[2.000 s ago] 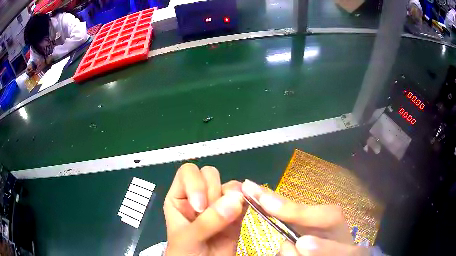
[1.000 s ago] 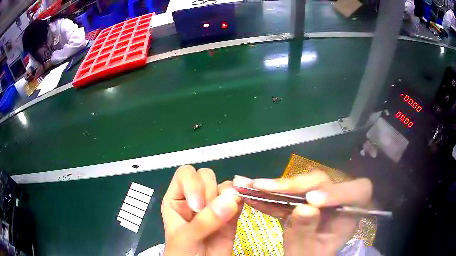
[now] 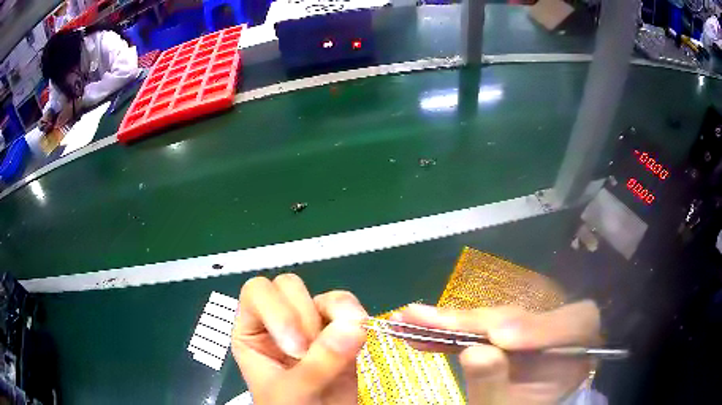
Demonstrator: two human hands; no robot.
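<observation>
My left hand (image 3: 297, 340) is at the bottom centre, thumb and forefinger pinched together; any tiny piece between them is too small to make out. My right hand (image 3: 514, 336) holds slim silvery tweezers (image 3: 443, 335) nearly level, their tips at my left fingertips. A gold sheet with white slanted rows (image 3: 408, 370) lies below and between my hands, partly hidden. A second, darker gold sheet (image 3: 495, 281) lies behind my right hand. A set of white strip pieces (image 3: 212, 331) lies left of my left hand.
A pale rail (image 3: 317, 247) separates the bench from the green conveyor surface (image 3: 261, 174), which carries small specks. Beyond are a red compartment tray (image 3: 186, 79), a dark blue box (image 3: 324, 39) and a person in white (image 3: 107, 63). A metal post (image 3: 594, 103) and black unit (image 3: 649, 178) stand right.
My right hand has turned the tweezers from steeply slanted to nearly level. My left hand has shifted slightly left. The small specks on the conveyor have moved left and towards me.
</observation>
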